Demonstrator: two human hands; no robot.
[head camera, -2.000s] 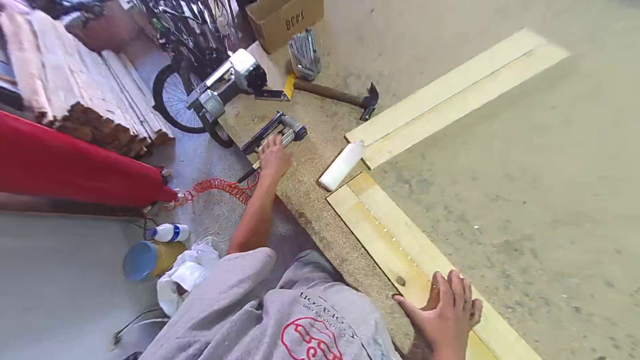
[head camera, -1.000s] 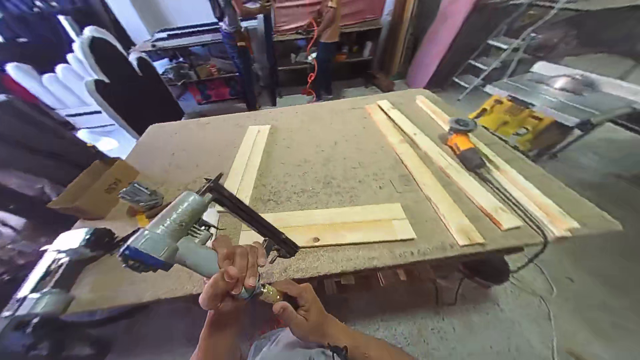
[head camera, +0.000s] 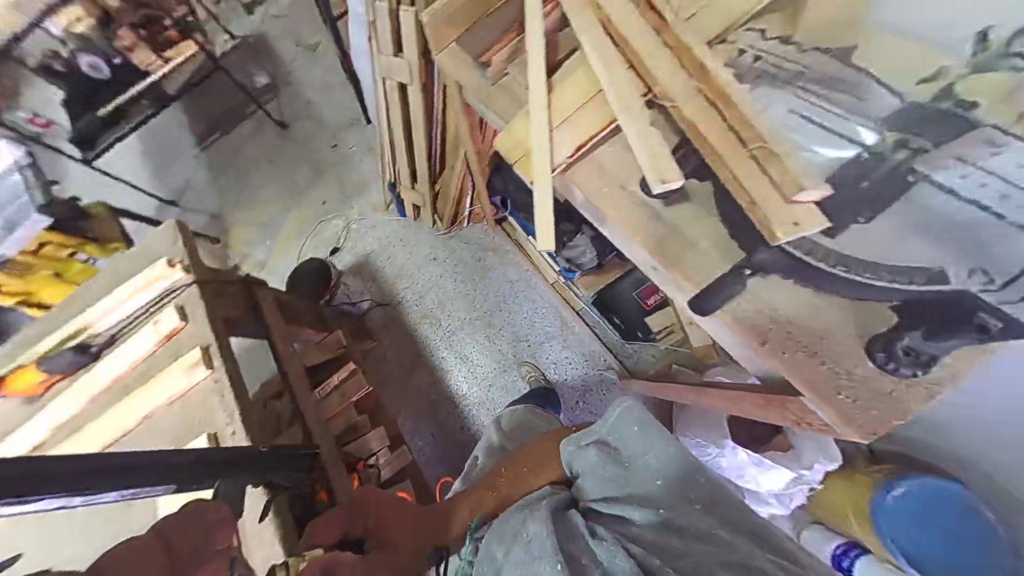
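Note:
A pneumatic nailer, its long black magazine point(head camera: 160, 470) lying across the lower left of the head view, is in my left hand point(head camera: 172, 544). That hand is partly cut off by the bottom edge, and so is the nailer's body. Just to its right, my right hand point(head camera: 376, 528) has its fingers curled at a brass-coloured air fitting point(head camera: 294, 563) at the nailer's lower end. The fingers hide most of that fitting. A dark band and a green cord circle my right wrist.
Left of me is the worktable point(head camera: 228, 360) with pine boards point(head camera: 104, 376) and an orange power tool point(head camera: 32, 381). Wood pieces sit under it. To the right, a bench point(head camera: 680, 240) holds long boards point(head camera: 704, 120) and a saw point(head camera: 904, 344). A blue-lidded bucket point(head camera: 936, 524) stands lower right.
The nailer, lying on the table under my left hand two seconds ago, was lifted. My right hand left the boards and joined it at the fitting. The view has swung strongly to the right.

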